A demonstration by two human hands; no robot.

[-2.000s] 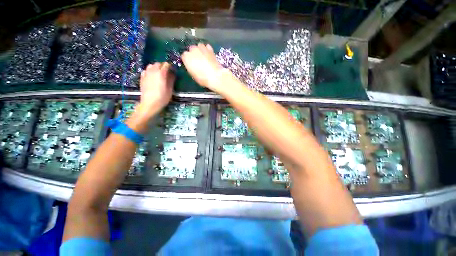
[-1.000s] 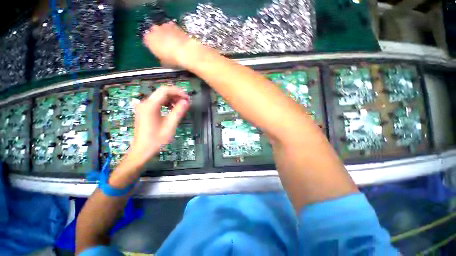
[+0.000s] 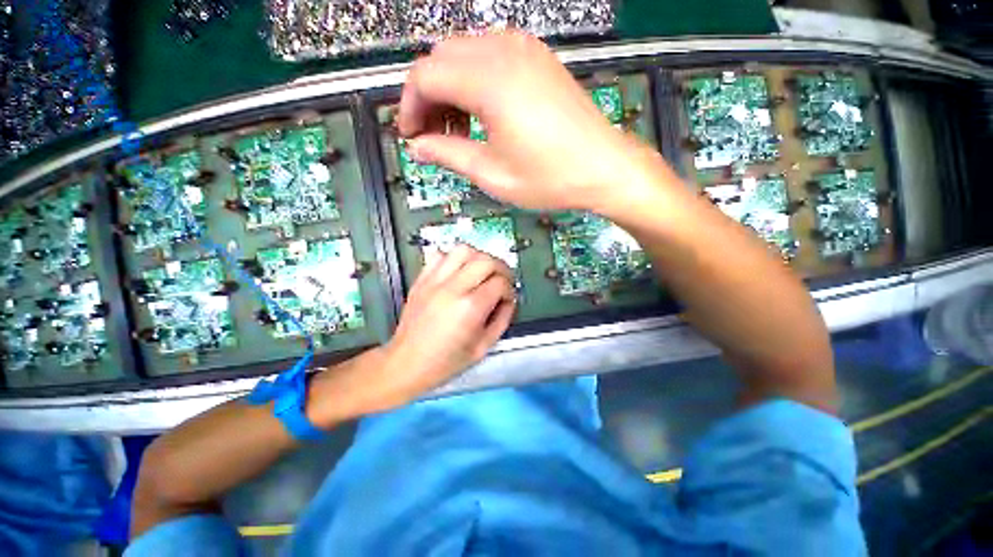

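Observation:
My left hand (image 3: 460,316), with the bright blue wrist strap (image 3: 292,400) behind it, has its fingertips down on the lower left circuit board (image 3: 476,233) of the middle carrier. My right hand (image 3: 495,120) is above the upper left circuit board (image 3: 431,187) of the same carrier, thumb and forefinger curled towards each other, tips pointing left. Whether either hand holds a small component cannot be seen. The thin blue strap cord (image 3: 242,272) runs from the band across the carrier to the left.
A glittering component pile (image 3: 436,24) lies on the green mat (image 3: 697,17) beyond the conveyor rail (image 3: 327,85). Darker piles (image 3: 49,87) are at the far left. More carriers with boards (image 3: 289,180) stand left and right. An empty conveyor section (image 3: 926,152) is at the right.
My right hand has come back from the components on the mat to over the boards. My left hand has moved right and down onto a board. The view has shifted.

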